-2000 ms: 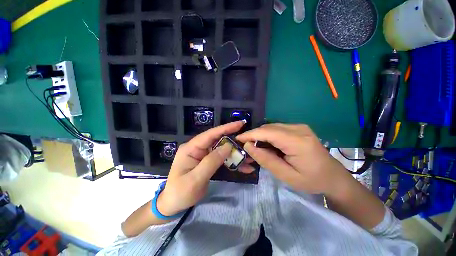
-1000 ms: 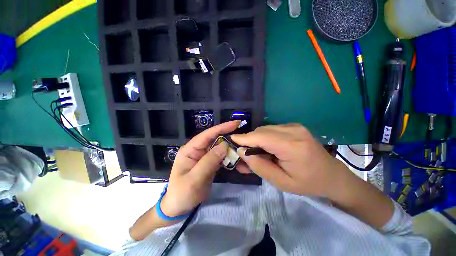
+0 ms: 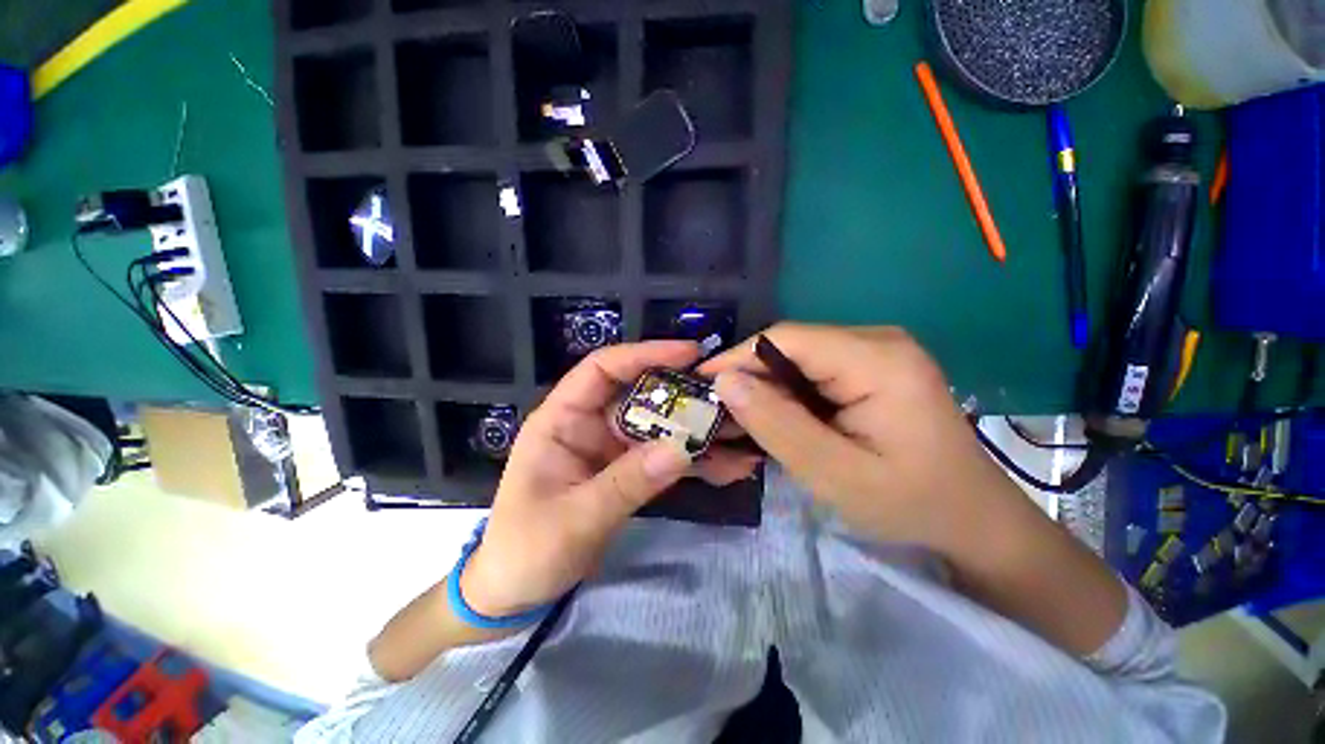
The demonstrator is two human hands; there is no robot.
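My left hand [image 3: 560, 472] holds an opened smartwatch case [image 3: 671, 413] over the near edge of the black foam tray [image 3: 406, 273]. The case has a dark rim with gold and silver-white parts inside, facing up. My left thumb lies on its lower edge. My right hand [image 3: 857, 422] holds dark tweezers [image 3: 792, 375] between thumb and fingers, their upper end pointing up and left. My right thumb and fingertips are at the case's right edge. The tweezer tips are hidden by the fingers.
Tray pockets hold watch modules [image 3: 592, 327] and thin black screens [image 3: 655, 135]. Right of the tray lie an orange stick [image 3: 961, 162], a blue pen [image 3: 1070, 225], a round dish [image 3: 1029, 47] and a black corded tool [image 3: 1149, 291]. A white power strip [image 3: 199, 259] is at left.
My left thumb has moved down off the inside of the case, so more of the interior shows. The tweezers in my right hand now point up more steeply.
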